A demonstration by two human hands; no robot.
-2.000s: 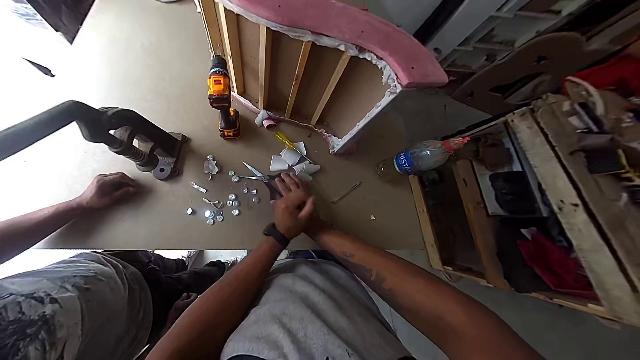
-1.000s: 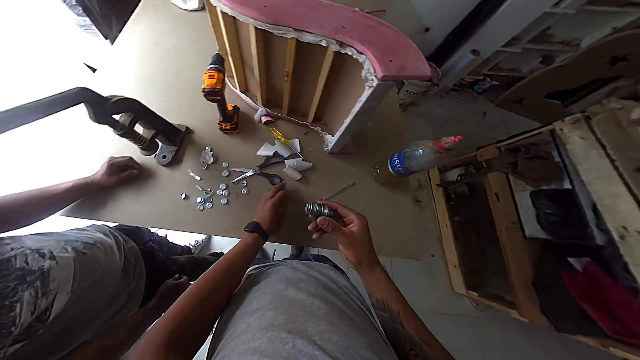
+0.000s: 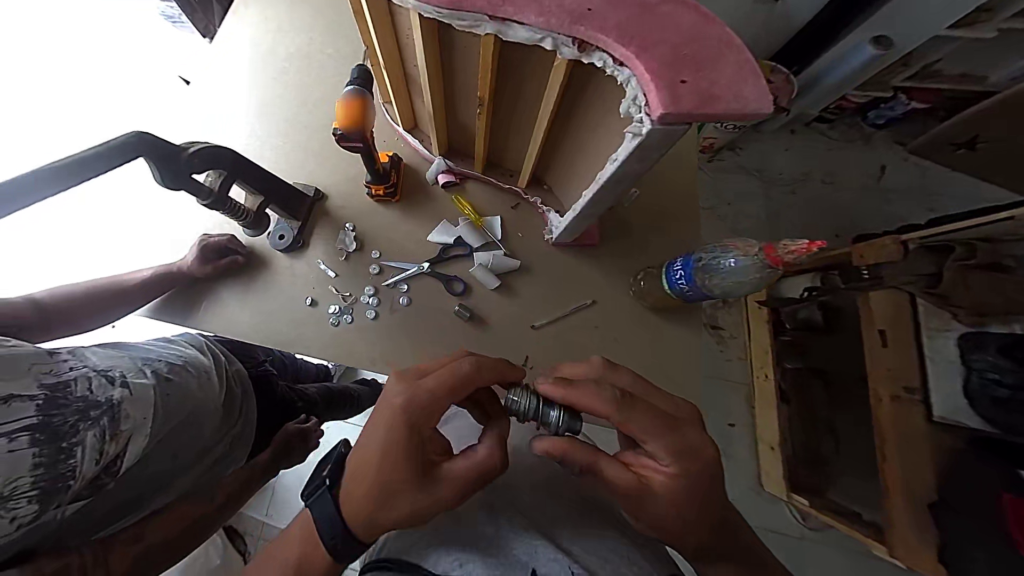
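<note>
Just off the table's near edge, a metal cylindrical part with a coil spring [image 3: 544, 411] lies between my two hands. My left hand [image 3: 448, 440], with a black watch at the wrist, grips its left end with the fingertips. The fingers and thumb of my right hand [image 3: 632, 448] close around its right end. Beyond them on the table stands a small metal cylinder [image 3: 462, 312]. Scissors with dark handles [image 3: 428, 268] lie open beside scraps of white material [image 3: 488, 268] and a yellow-handled screwdriver [image 3: 468, 210]. Several small metal button parts [image 3: 370, 300] are scattered to their left.
A black lever press [image 3: 232, 184] and a cordless drill [image 3: 368, 136] stand on the table [image 3: 384, 344]. A pink upholstered frame [image 3: 688, 56] with wooden slats is at the back. A plastic bottle [image 3: 712, 272] stands right. At left, another person's hand [image 3: 216, 254] rests on the table.
One second ago only my right hand held the spring part; my left hand has come from the table to it. Two seconds ago both hands were together near the scissors.
</note>
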